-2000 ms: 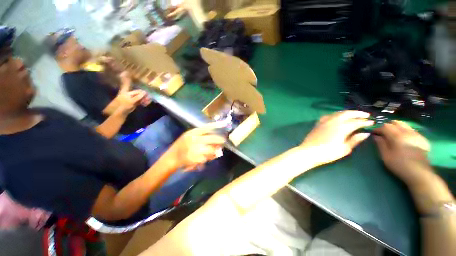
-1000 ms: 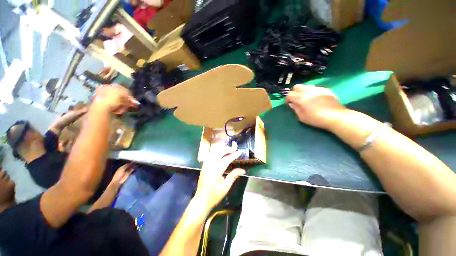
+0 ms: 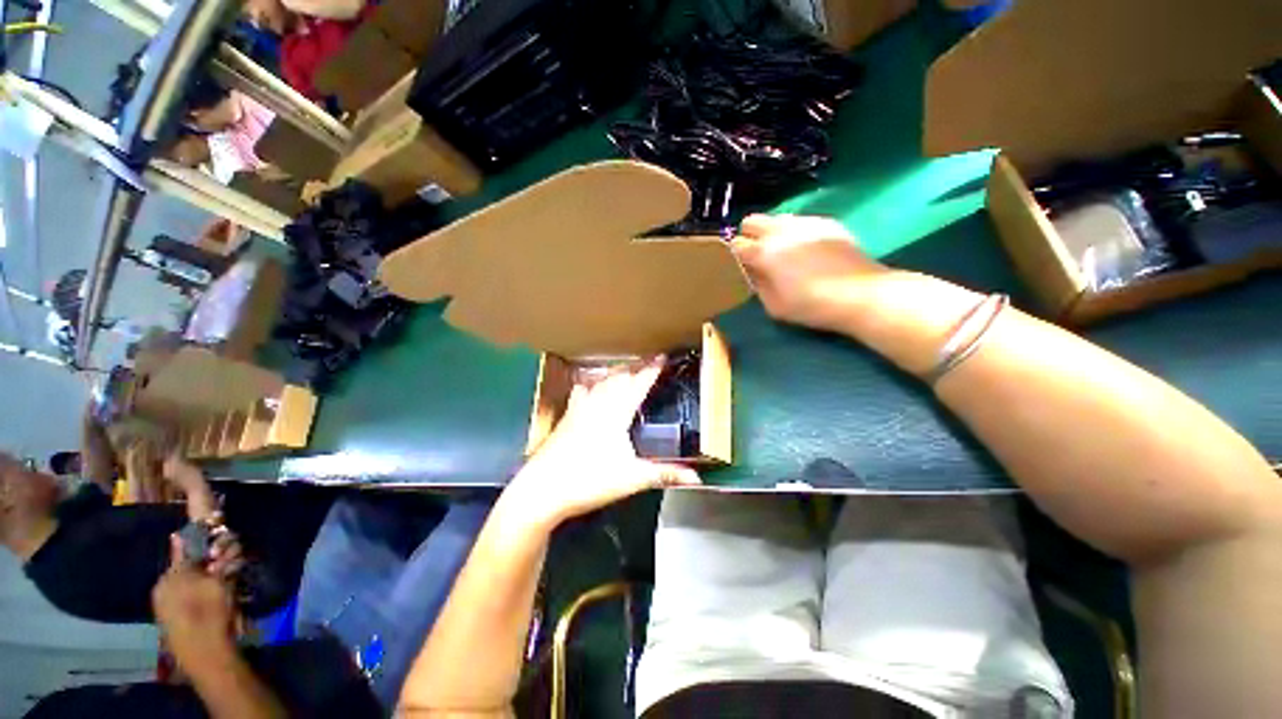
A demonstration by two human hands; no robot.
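Observation:
A small open mailer box (image 3: pixel 717 393) stands at the bench's front edge, its wavy-edged lid (image 3: pixel 562 267) upright behind it. A black bundle and a grey piece (image 3: pixel 658 438) lie inside. My left hand (image 3: pixel 598 443) lies over the box's left and front side, fingers inside and thumb apart along the front; nothing shows in its grip. My right hand (image 3: pixel 801 267) is right of the lid, at the front of the black cable pile (image 3: pixel 745 113); its closed fingertips pinch a small shiny cable end. The rest of that cable is hard to make out.
A larger open carton (image 3: pixel 1040 239) with clear-wrapped and black items stands at the right. A black heap (image 3: pixel 338 274), a brown carton (image 3: pixel 401 155) and a black case (image 3: pixel 520 70) are at the back left. Seated workers (image 3: pixel 99 562) and another open box (image 3: pixel 288 417) are on the left.
The view has swung right and levelled over the bench. My left hand has come from the cable pile to the mailer box; my right hand stays by the pile. The neighbour's raised arm has come down.

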